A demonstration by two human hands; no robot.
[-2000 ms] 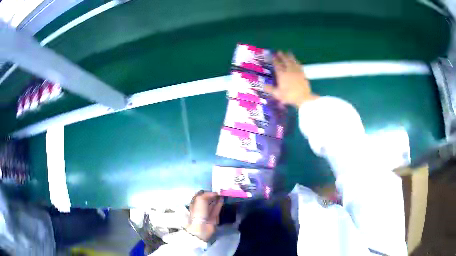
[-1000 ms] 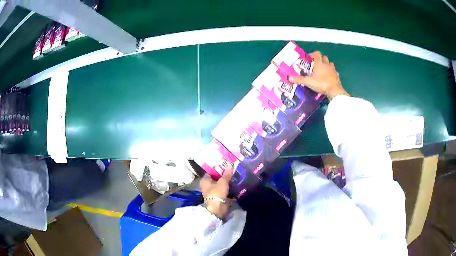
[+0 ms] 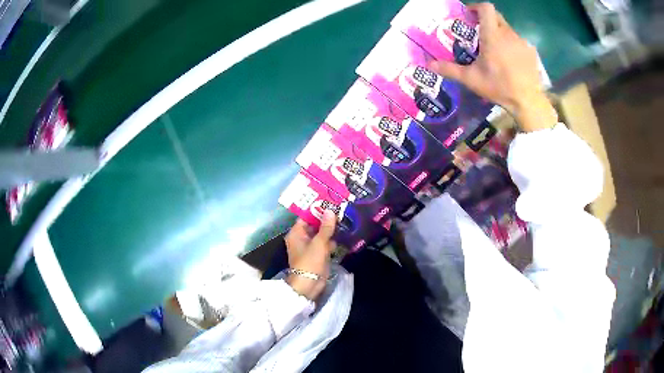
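Observation:
A row of several pink and dark purple retail boxes (image 3: 397, 138) runs diagonally from upper right to lower centre, held off the bench top. My left hand (image 3: 311, 251) grips the lower end box, thumb on its front. My right hand (image 3: 502, 69) grips the upper end box, thumb on its front and fingers over its far end. The boxes sit side by side, slightly stepped. The open brown shipping carton (image 3: 588, 146) is at the right, partly hidden by my right arm, with boxes inside showing below the row.
The green workbench top (image 3: 138, 233) lies left of the row. The white side rail (image 3: 218, 64) curves behind it, with the green belt beyond. More boxes (image 3: 51, 124) are on the belt at left, near a grey support bar (image 3: 51, 166). Crumpled white material (image 3: 218, 291) lies below the bench edge.
Both hands have lifted the row off the bench and carried it toward the carton at the right. The view has turned right, and more of the carton's inside shows beneath the row.

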